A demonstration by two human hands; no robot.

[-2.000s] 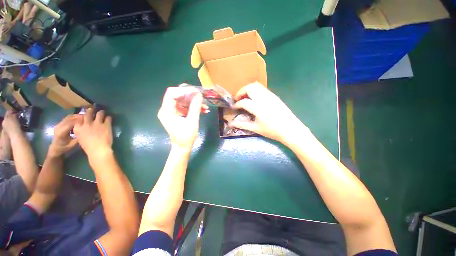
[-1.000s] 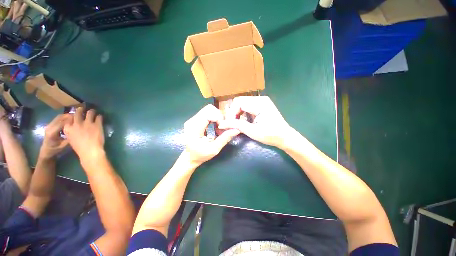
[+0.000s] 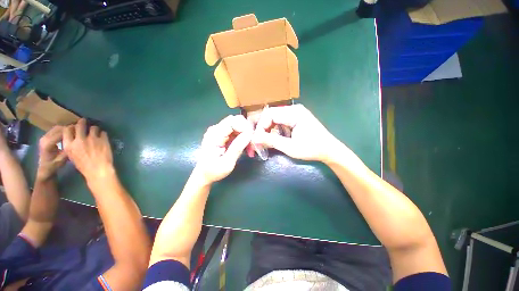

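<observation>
An open retail box stands in front of me, its plain brown lid (image 3: 257, 75) raised behind it with tuck flap and side ears spread. My left hand (image 3: 223, 146) and my right hand (image 3: 290, 132) meet over the box's front, fingertips close together. Between them they hold a small, shiny clear accessory bag (image 3: 261, 152) with something reddish by the left fingertips. Dark bits show inside the curl of my right fingers. The hands hide most of the box's tray and its contents.
The green bench (image 3: 318, 204) ends at a white edge on the right. Another person's hands (image 3: 85, 149) work at a brown box (image 3: 45, 111) on the left. A black-fronted unit (image 3: 122, 14) stands at the back left. Blue bins (image 3: 421, 51) and a pipe-frame trolley (image 3: 492, 241) are on the right.
My hands have come together from apart, bringing the bag down over the box front. Since a second ago a clear bag end shows below the fingertips. The view has shifted slightly.
</observation>
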